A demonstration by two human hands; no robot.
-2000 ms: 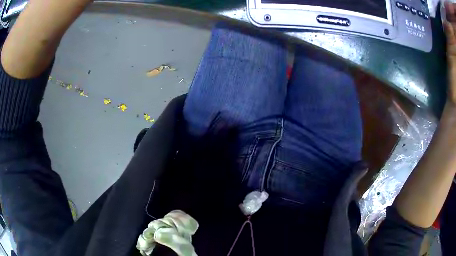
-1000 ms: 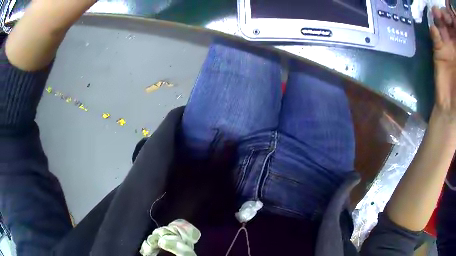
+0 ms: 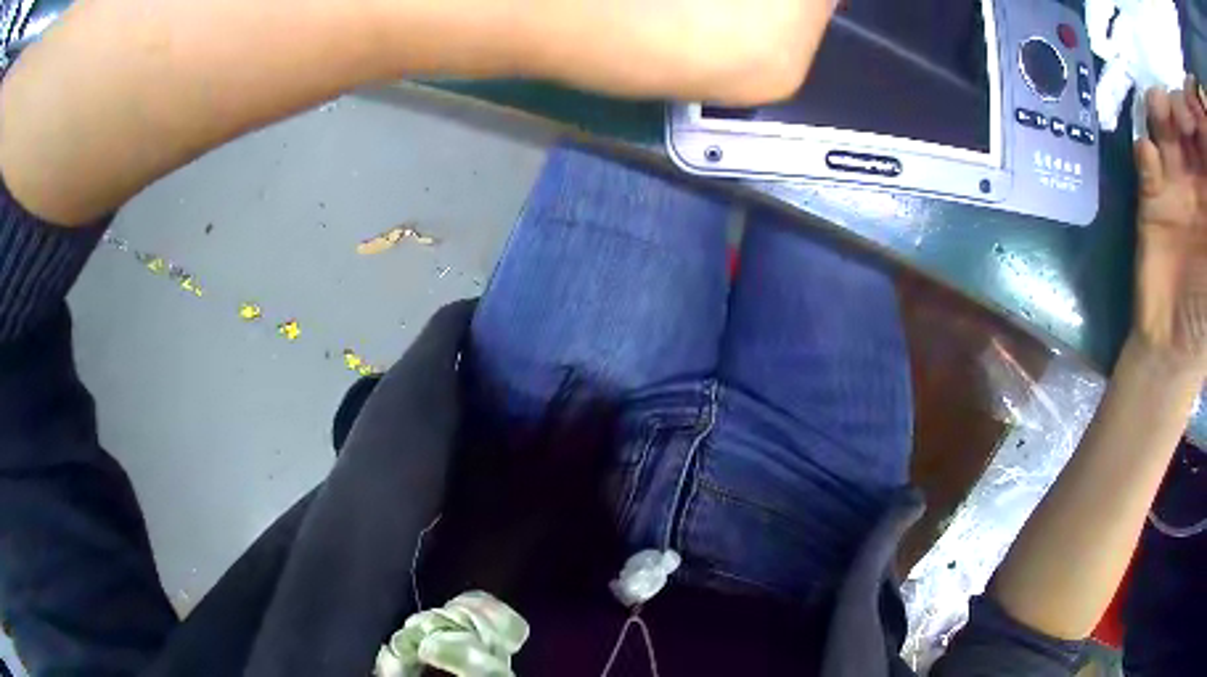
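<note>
A grey-silver video speaker [image 3: 956,188] lies on the bench at the top right, cut off by the top edge. Its dark display [image 3: 913,79] faces up, with a round dial and a small red button at its right. My left forearm reaches across the top over the unit's left part; my left hand is beyond the top edge. My right hand [image 3: 1171,199] is at the right edge beside the unit, fingers apart, with no object seen in it. Its fingertips are close to a white glove [image 3: 1141,53]; I cannot tell if they touch.
The dark green bench edge [image 3: 1006,284] curves above my lap. Crinkled clear plastic [image 3: 986,509] lies at the right of my lap. The grey floor [image 3: 252,423] at the left has yellow marks and a tan scrap. A dark-clothed person or garment shows at the lower right edge.
My left forearm has swung right across the bench over the unit. The unit shows lower in view, with more of its dial and keys visible. My right hand also shows lower.
</note>
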